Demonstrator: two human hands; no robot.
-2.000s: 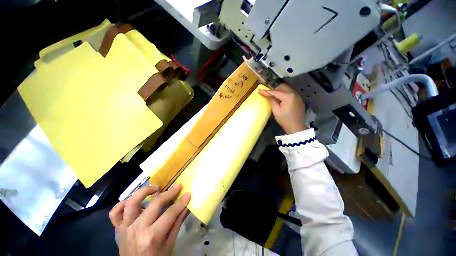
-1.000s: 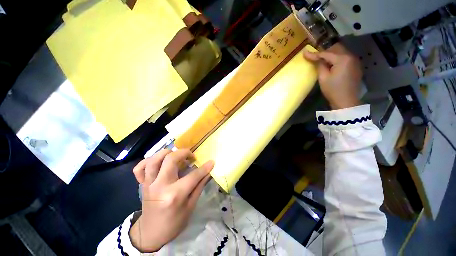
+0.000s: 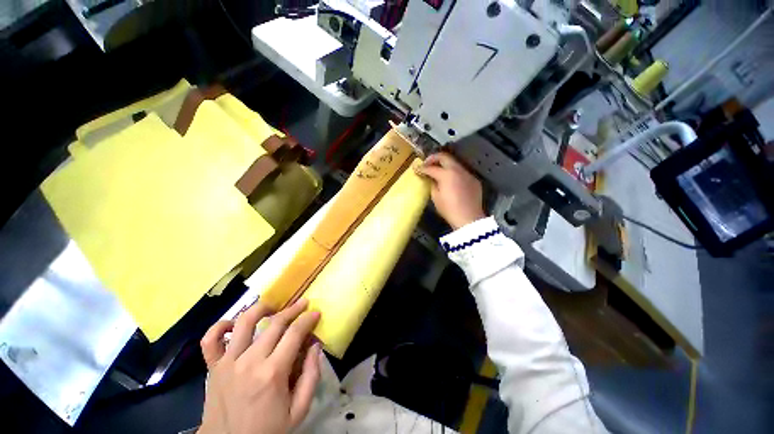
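Observation:
A yellow piece (image 3: 371, 258) lies along the right side of the amber sewing template (image 3: 339, 212), which has black handwriting near its far end and a dark slot along its length. My right hand (image 3: 454, 188) pinches the far corner of the yellow piece close to the machine head. My left hand (image 3: 261, 360) lies over the near end of the template and the near edge of the yellow piece, fingers spread; its fingertips touch them. Whether it grips anything is unclear.
A stack of yellow pieces (image 3: 161, 212) with brown ends lies left, over a white sheet (image 3: 64, 326). The white machine head (image 3: 475, 63) marked "7" stands at the far end. A control screen (image 3: 721, 191) hangs right. Thread cones (image 3: 651, 77) stand behind.
The view has swung up and down again, now showing more of the machine and the control screen. Both hands keep about the same places on the yellow piece and template.

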